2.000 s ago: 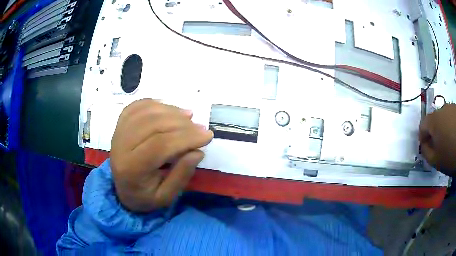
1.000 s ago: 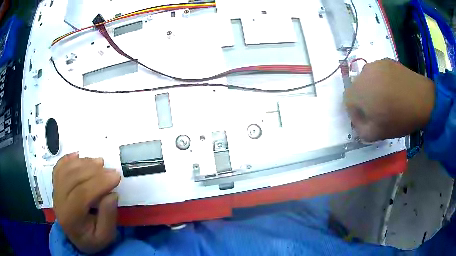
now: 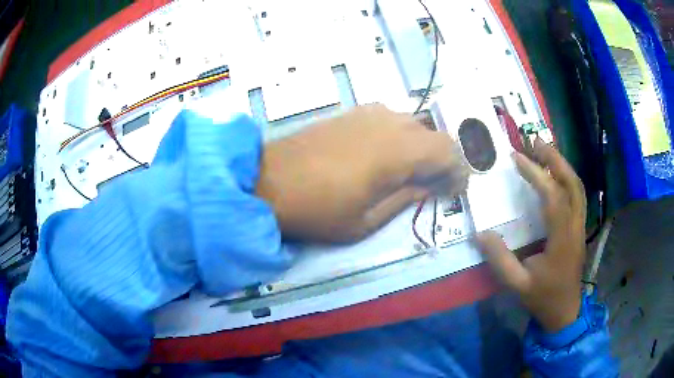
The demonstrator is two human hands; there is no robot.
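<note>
The white back panel (image 3: 341,266) lies in front of me. My left hand (image 3: 362,173) reaches across it from the left, with blurred, bent fingers at the left side of the black oval speaker (image 3: 477,145). A thin red and dark wire (image 3: 418,225) hangs just below those fingers; whether they pinch it is hidden. My right hand (image 3: 548,221) is at the panel's right end with thumb and fingers spread. Its fingertips are near a small green board (image 3: 529,128) and red wires (image 3: 508,127); nothing shows held in it.
A red pad (image 3: 222,342) sticks out under the panel's near edge. A yellow, red and black harness (image 3: 174,90) runs across the panel's upper left. A blue tray (image 3: 634,111) stands at the right. Stacked dark-ended strips (image 3: 11,221) are at the left edge.
The view has shifted towards the panel's right end. My left hand has moved from the near left edge across to the speaker. My right hand has moved to the panel's right corner and its fingers have spread.
</note>
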